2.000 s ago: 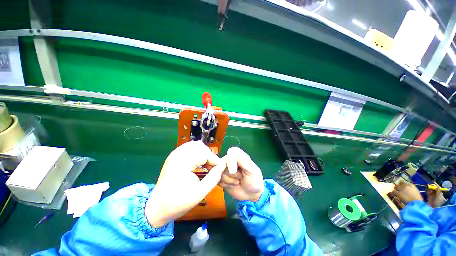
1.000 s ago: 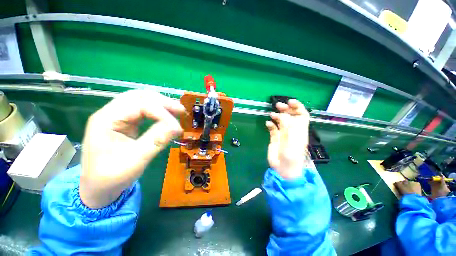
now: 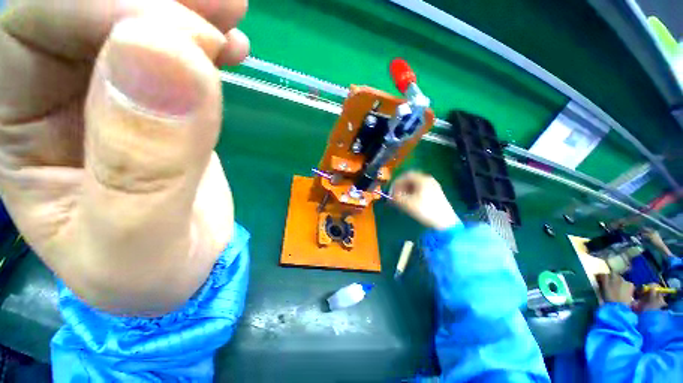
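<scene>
The toggle-clamp press fixture (image 3: 329, 238) stands in the middle, with an orange plate and base and a red-gripped handle (image 3: 402, 75) raised at the top. Its black notched nest (image 3: 337, 228) shows no part that I can make out. My left hand (image 3: 142, 142) is very close to the camera at the left, fingers bent together and cut off by the top edge; whether it holds something cannot be seen. My right hand (image 3: 422, 197) is at the fixture's right side by the thin silver rod, fingers curled; its grasp is unclear. The glue bottle (image 3: 347, 296) lies before the base.
A narrow pale stick (image 3: 404, 257) lies right of the base. A black compartmented tray (image 3: 479, 161) and a grey ribbed block (image 3: 497, 224) are behind my right arm. A solder wire spool (image 3: 553, 287) and small dark parts (image 3: 549, 230) are farther right. Another person's hands (image 3: 615, 288) work at the right edge.
My hands have parted from in front of the fixture. The left came up close to the camera; the right moved out, then back beside the fixture. The view has tilted and shifted.
</scene>
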